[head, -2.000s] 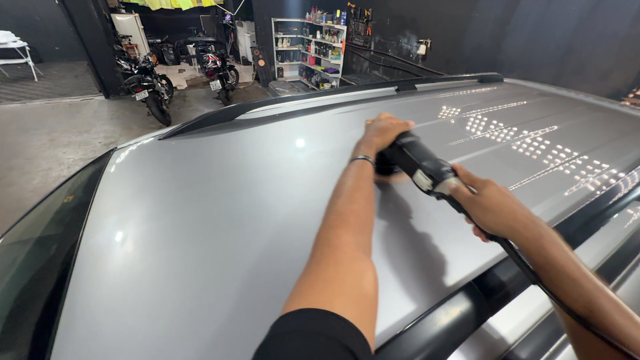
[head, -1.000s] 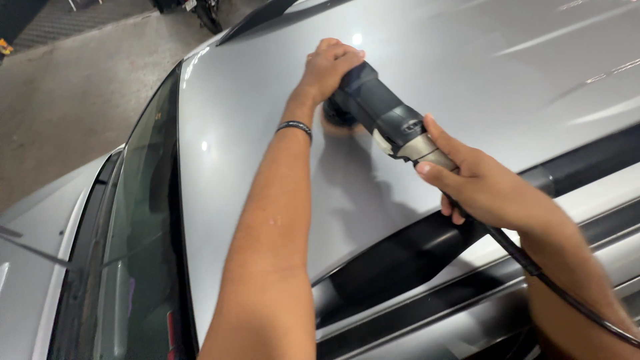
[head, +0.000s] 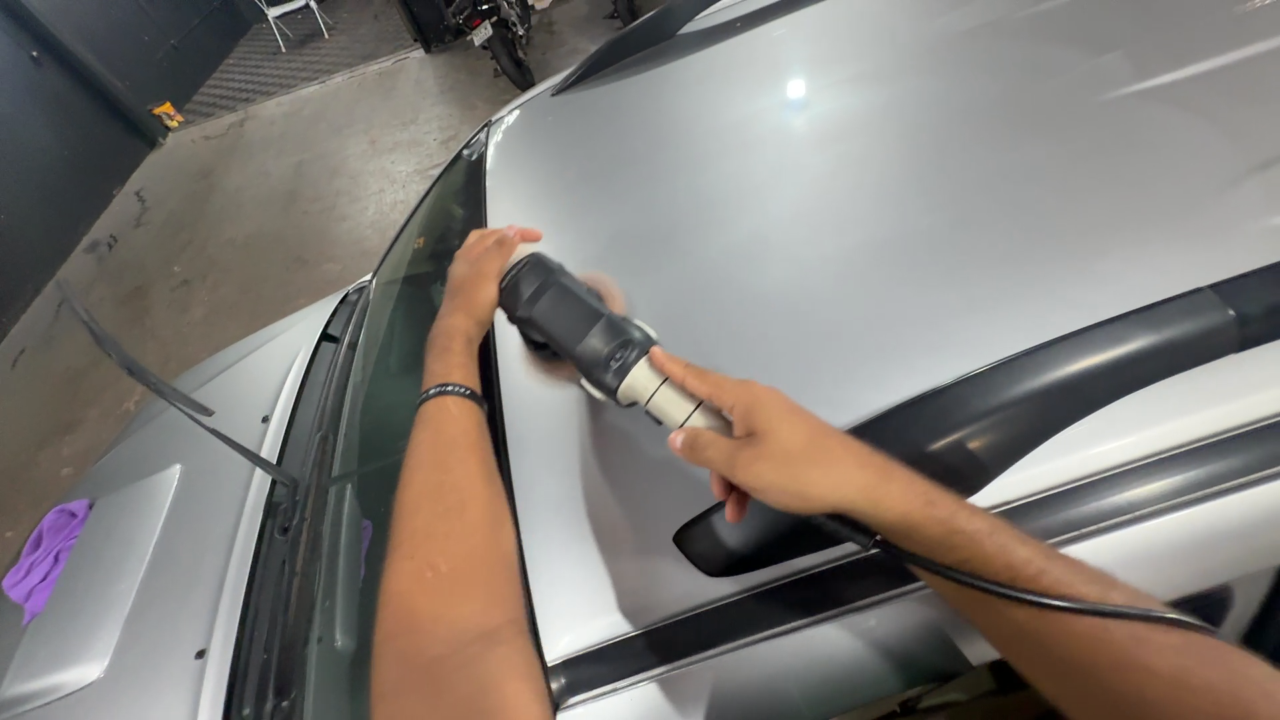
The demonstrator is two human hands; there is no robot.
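A black corded car polisher rests with its blurred round pad on the silver car roof, close to the windshield edge. My left hand grips the head end of the polisher, its fingers partly hidden behind the body. My right hand is wrapped around the light-coloured rear handle, with the index finger stretched along it. The power cord runs from the handle beneath my right forearm. A dark bracelet is on my left wrist.
A black roof rail lies right of the polisher. On the left are the windshield, a raised wiper arm, the hood and a purple cloth. Motorcycles and a white folding chair stand farther back.
Both hands have moved the polisher across the roof toward the windshield edge, holding it throughout. The view has swung toward the front of the car.
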